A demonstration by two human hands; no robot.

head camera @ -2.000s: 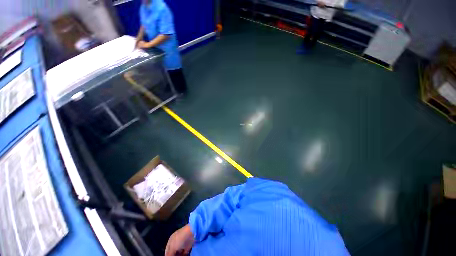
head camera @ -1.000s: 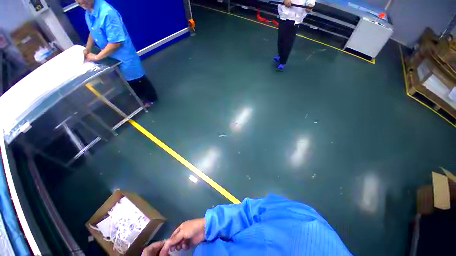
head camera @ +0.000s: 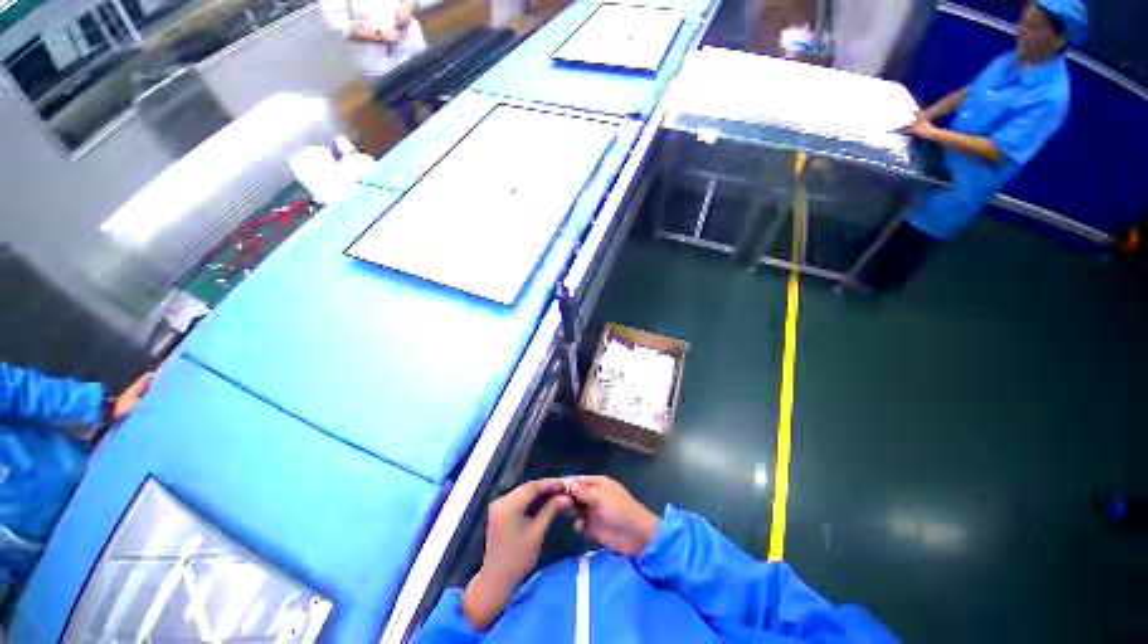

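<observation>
My left hand (head camera: 519, 535) and my right hand (head camera: 612, 513) meet in front of my body, beside the line's near rail. Their fingertips pinch a small pale piece (head camera: 569, 484) between them; what it is cannot be made out. A display unit (head camera: 494, 201) lies flat on the blue padded line top (head camera: 315, 346), looking white with a thin black edge. Another display unit (head camera: 189, 581) with glare on its metal back lies at the lower left, cut by the frame edge.
The side rail (head camera: 485, 459) runs along my left. An open carton (head camera: 657, 434) with white contents stands on the floor ahead. A person in blue (head camera: 995, 132) holds a white-topped cart stack (head camera: 793, 98). People's arms show across the line. A third unit (head camera: 617, 35) lies farther up.
The view has turned left, bringing the line and units fully into sight. Both hands are now clearly in view, together at the small piece; before, they were partly cut off.
</observation>
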